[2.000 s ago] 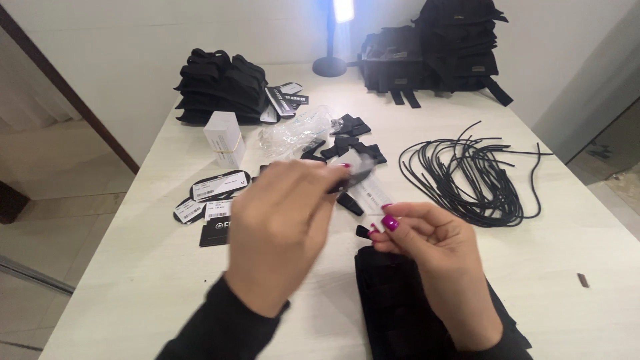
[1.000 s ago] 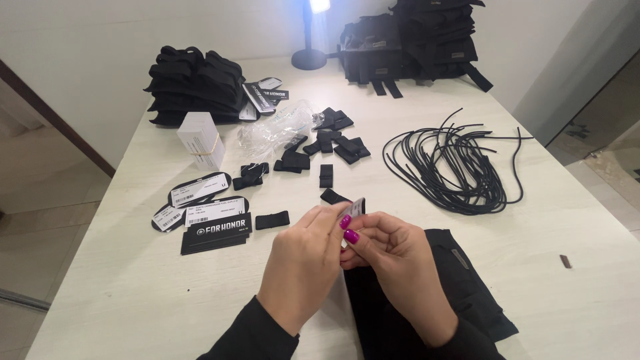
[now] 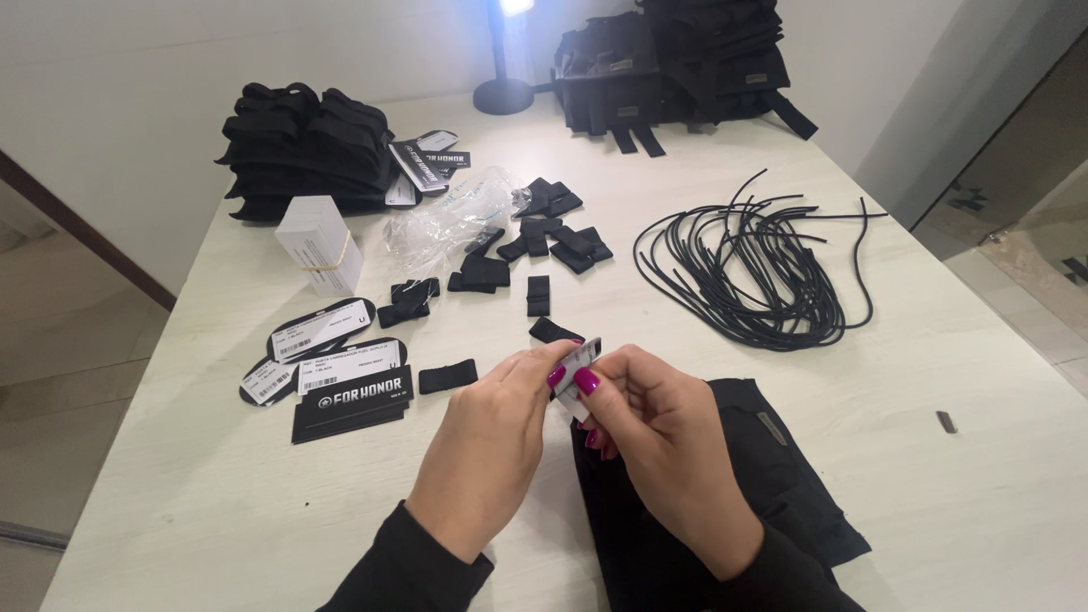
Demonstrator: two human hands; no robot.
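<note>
Between the fingertips of my left hand (image 3: 501, 425) and my right hand (image 3: 659, 433) is a small white printed tag (image 3: 578, 391), with a dark piece showing at its top edge. Both hands pinch it; the fingers cover much of it. Beneath my right hand a black fabric pouch (image 3: 786, 476) lies flat, a small patch on it. Just beyond the fingertips rests a folded black webbing strip (image 3: 554, 330), and another strip (image 3: 449, 376) lies left of my left hand.
Printed hang tags (image 3: 355, 404), a banded stack of white cards (image 3: 319, 246), clear plastic bags (image 3: 450, 221) and more webbing pieces (image 3: 538, 296) are at left and centre. Black cords (image 3: 756, 280) lie right. Behind stand black pouches (image 3: 306, 153), a lamp (image 3: 503, 96) and black gear (image 3: 671, 68).
Two seconds ago my hands were apart, my left hand raised and blurred with a dark piece by its fingers. They have since come together around the white tag.
</note>
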